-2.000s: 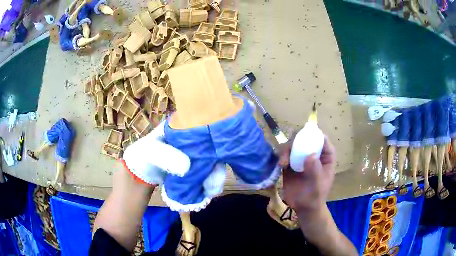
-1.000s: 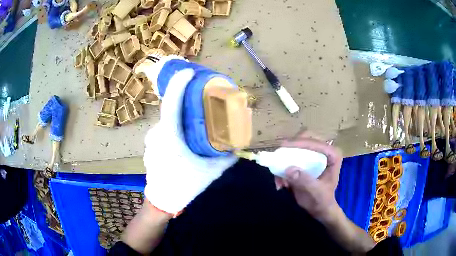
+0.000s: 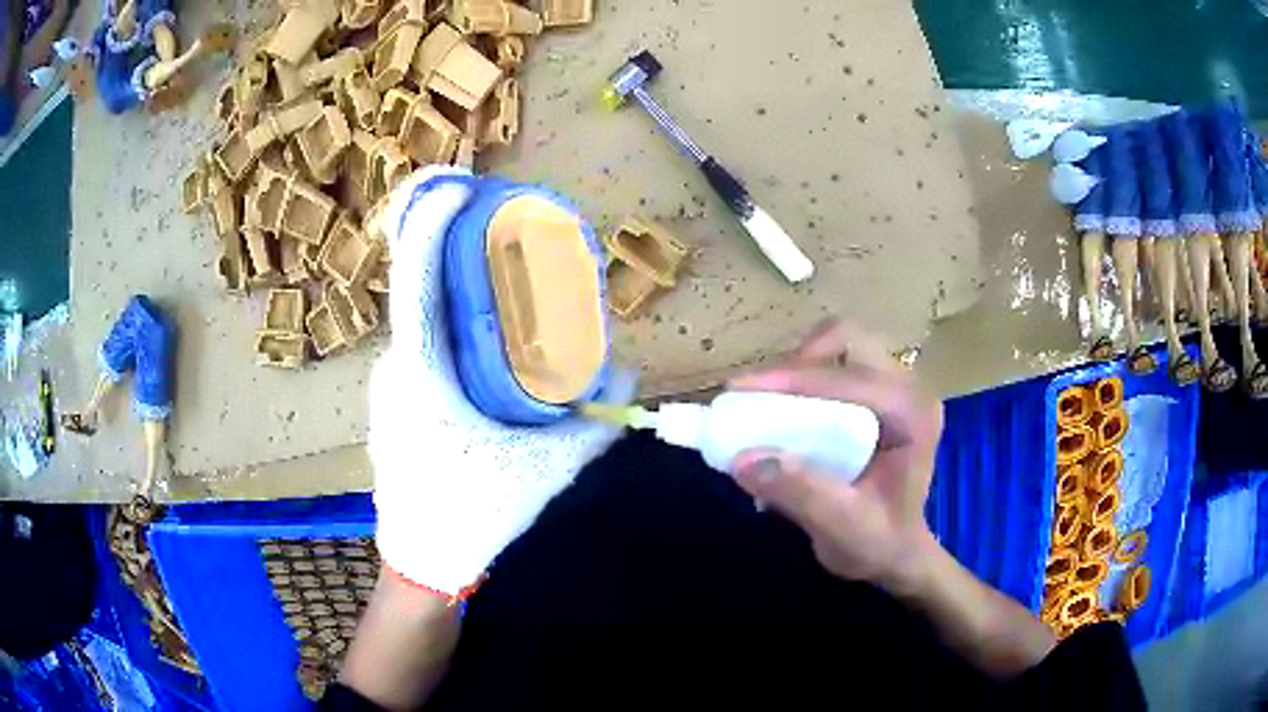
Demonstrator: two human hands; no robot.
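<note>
My left hand, in a white knit glove with an orange-red cuff edge, holds a figurine leg section with its waist end turned towards me. A tan waist insert sits in the oval waist opening, its hollow compartment showing. The legs are mostly hidden behind the waist and glove. My bare right hand grips a white glue bottle lying sideways. Its yellowish nozzle tip is at the lower edge of the waist, where insert and blue rim meet. Whether glue is coming out I cannot tell.
A heap of tan inserts lies at upper left, with a few beside the waist. A two-faced mallet lies behind. Finished leg sections line the right, near spare bottles. One leg section lies left. Blue bins stand below the table edge.
The waist has turned to face me more squarely, and both hands have shifted slightly left. The bottle nozzle remains at the waist's lower edge. The table appears shifted up and left in view.
</note>
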